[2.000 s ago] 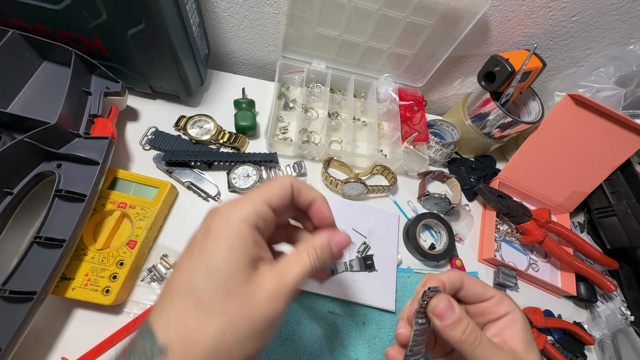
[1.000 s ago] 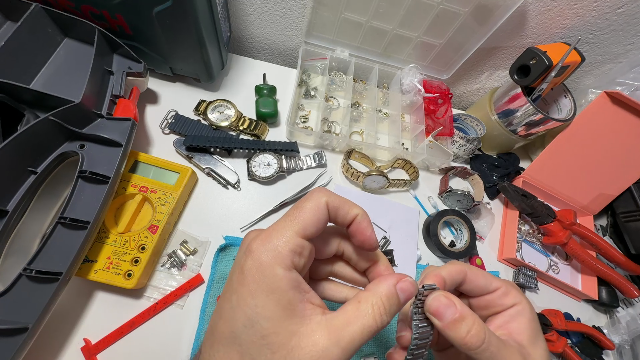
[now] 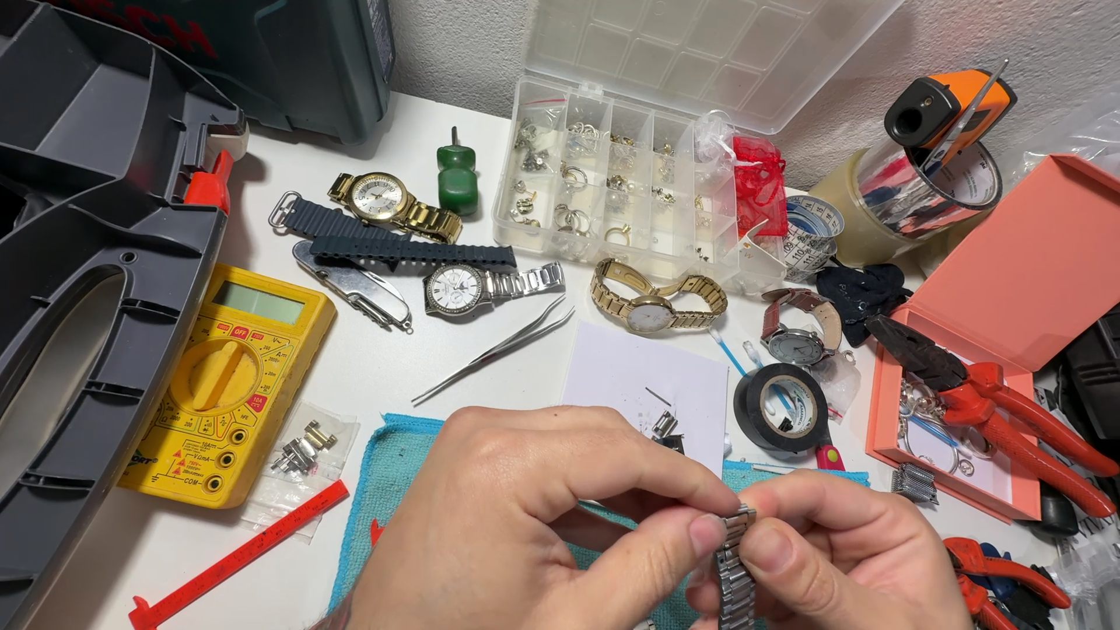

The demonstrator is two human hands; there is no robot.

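A silver metal watch bracelet point(image 3: 736, 573) hangs upright between my two hands, over a teal microfiber cloth point(image 3: 385, 490). My left hand point(image 3: 560, 525) pinches its top end link between thumb and index finger. From the other side my right hand point(image 3: 831, 551) holds the links just below that end. Behind my fingers, small metal links point(image 3: 665, 426) and a thin pin point(image 3: 658, 396) lie on a sheet of white paper point(image 3: 612, 372). Steel tweezers point(image 3: 494, 350) rest on the table left of the paper. The lower part of the bracelet is partly hidden by my fingers.
Several watches, including a gold-tone one point(image 3: 649, 312), lie behind. A yellow multimeter point(image 3: 229, 385) and a red plastic strip point(image 3: 241, 556) are at left. A compartment box point(image 3: 617, 236) of jewellery stands at the back. Black tape point(image 3: 781, 408), red-handled pliers point(image 3: 1006, 411) and a coral box point(image 3: 1019, 262) sit right.
My left hand has moved from over the paper and loose links to the bracelet's end in my right hand. The tweezers and paper, partly covered earlier, show more fully.
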